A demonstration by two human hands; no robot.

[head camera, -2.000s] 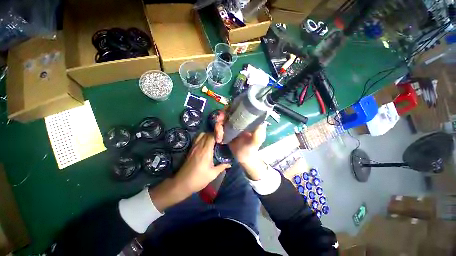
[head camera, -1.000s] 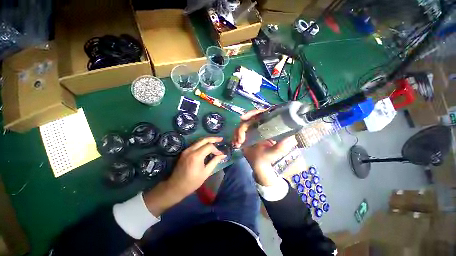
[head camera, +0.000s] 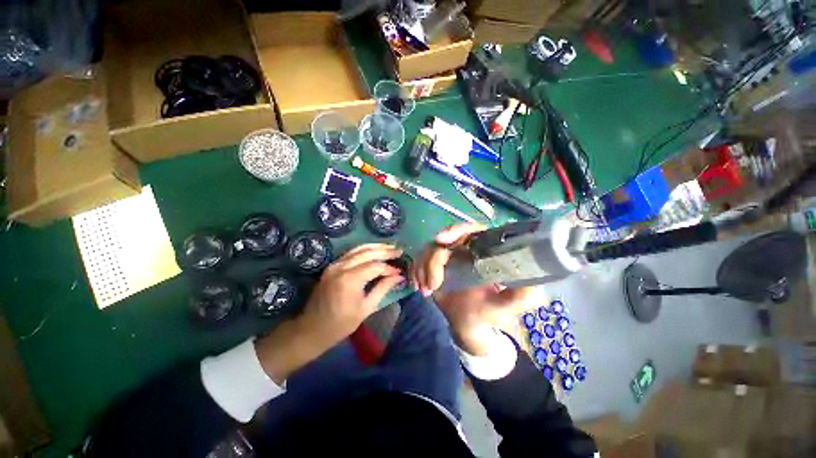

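My right hand (head camera: 465, 291) is closed around a thick silver-grey electric screwdriver (head camera: 523, 255), held nearly level with its coiled cord running off to the right. My left hand (head camera: 349, 291) holds a small black round unit (head camera: 400, 268) at the mat's front edge, above my lap. The fingers cover most of the unit, and the screwdriver's tip is hidden by my right fingers. Several black round units (head camera: 273, 292) lie on the green mat to the left, and one more (head camera: 384, 216) lies just behind my hands.
A cup of tiny silver pieces (head camera: 269, 156), clear cups (head camera: 335, 136), a dark white-bordered square (head camera: 341, 184) and a label sheet (head camera: 125, 246) lie behind and left. Cartons (head camera: 313, 63) stand at the back. Red-handled pliers (head camera: 563, 179) lie right; blue-ringed discs (head camera: 553, 340) sit lower right.
The screwdriver has tipped from steep to nearly level and moved right with my right hand. My left hand has drawn back slightly, its fingers now pinching the unit.
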